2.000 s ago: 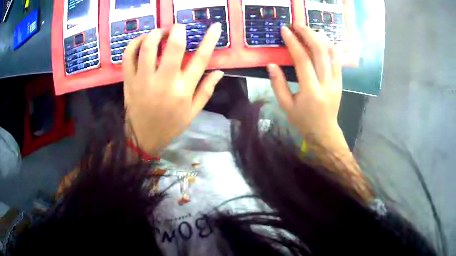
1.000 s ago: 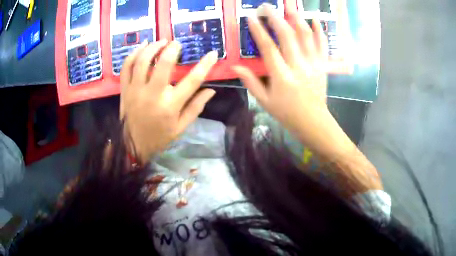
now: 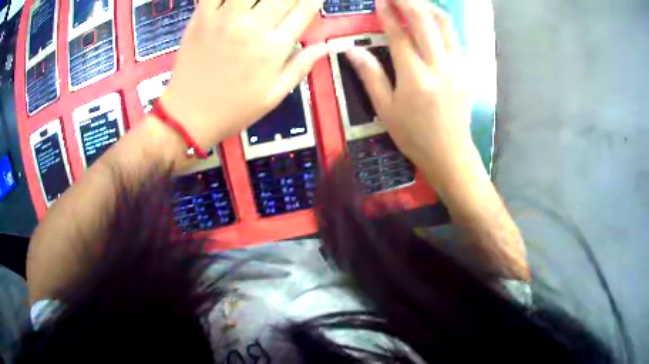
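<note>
The red phone tray (image 3: pixel 279 231) lies in front of me with two rows of bar phones. A near-row phone (image 3: pixel 283 186) has a dark screen with small marks at its lower edge and blue-lit keys. Another phone (image 3: pixel 384 165), to its right, has a dark screen and unlit keys. My left hand (image 3: pixel 231 67) is spread over the tray, its fingertips cut off by the top edge. My right hand (image 3: pixel 423 89) is over the right part of the tray, fingers apart and pointing to the far row. Neither hand holds anything.
A blue battery (image 3: pixel 6 175) lies on the dark green bench at the left edge. Grey floor (image 3: pixel 569 142) is at the right. Long dark hair (image 3: pixel 398 263) hangs across the lower view and hides parts of the tray's near edge.
The view now shows both rows of the tray. Both hands have moved up from the near row's keypads towards the far row.
</note>
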